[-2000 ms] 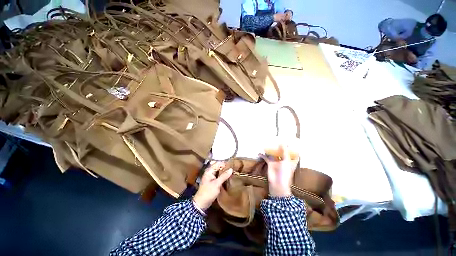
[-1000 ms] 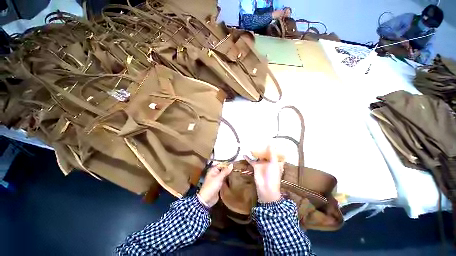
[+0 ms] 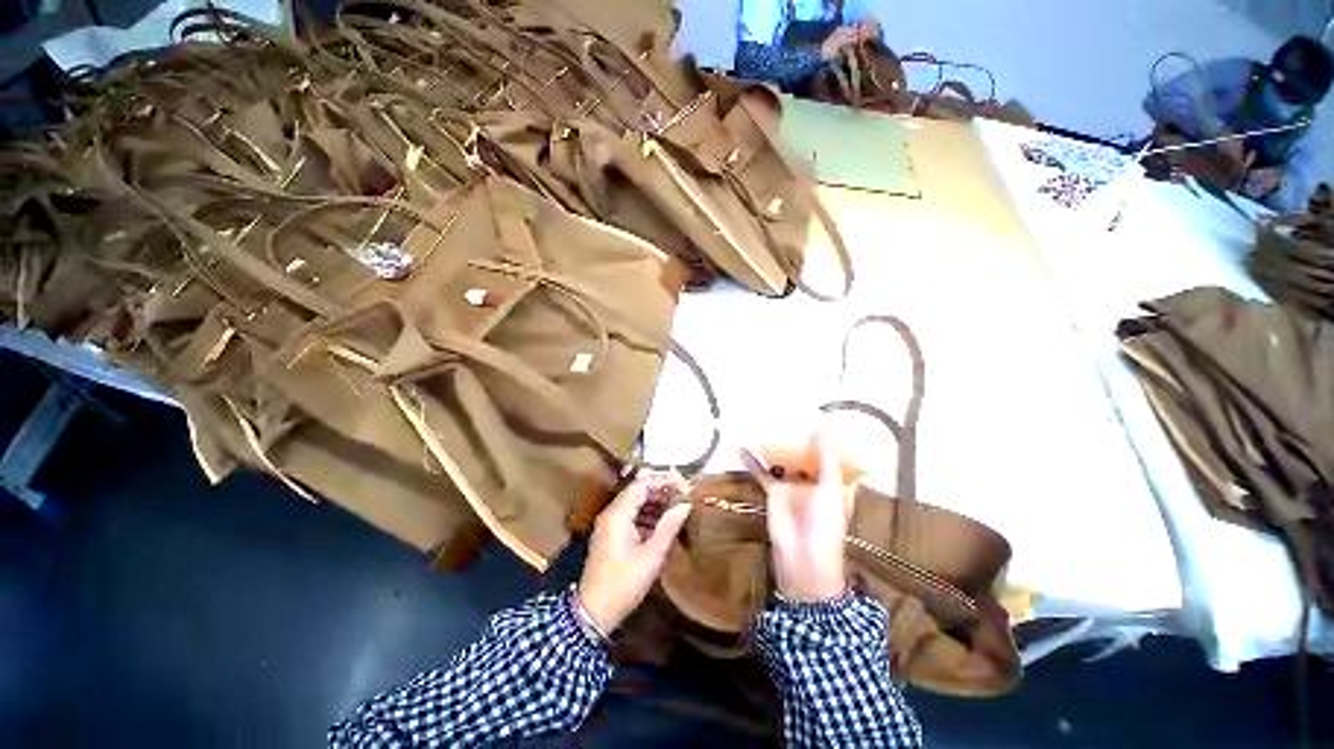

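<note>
A brown tote bag [image 3: 936,585] lies at the table's front edge, its opening towards me and its looped handles lying away from me. A zipper [image 3: 914,571] with a gold shine runs along the opening. My left hand [image 3: 632,549] pinches the left end of the zipper. My right hand [image 3: 808,527] is just right of it over the bag, closed around an amber glue bottle [image 3: 827,465] that is partly hidden and washed out by glare. The bottle's nozzle cannot be made out clearly.
A large heap of brown bags [image 3: 512,315] covers the left side. A smaller stack of bags [image 3: 1229,395] hangs over the right edge. A green board [image 3: 863,151] and dark specks [image 3: 1075,168] lie at the back. Two people work across the table.
The view has shifted, so the bags sit a little further right in the picture. My left hand still pinches the zipper end; my right hand still holds the bottle close by.
</note>
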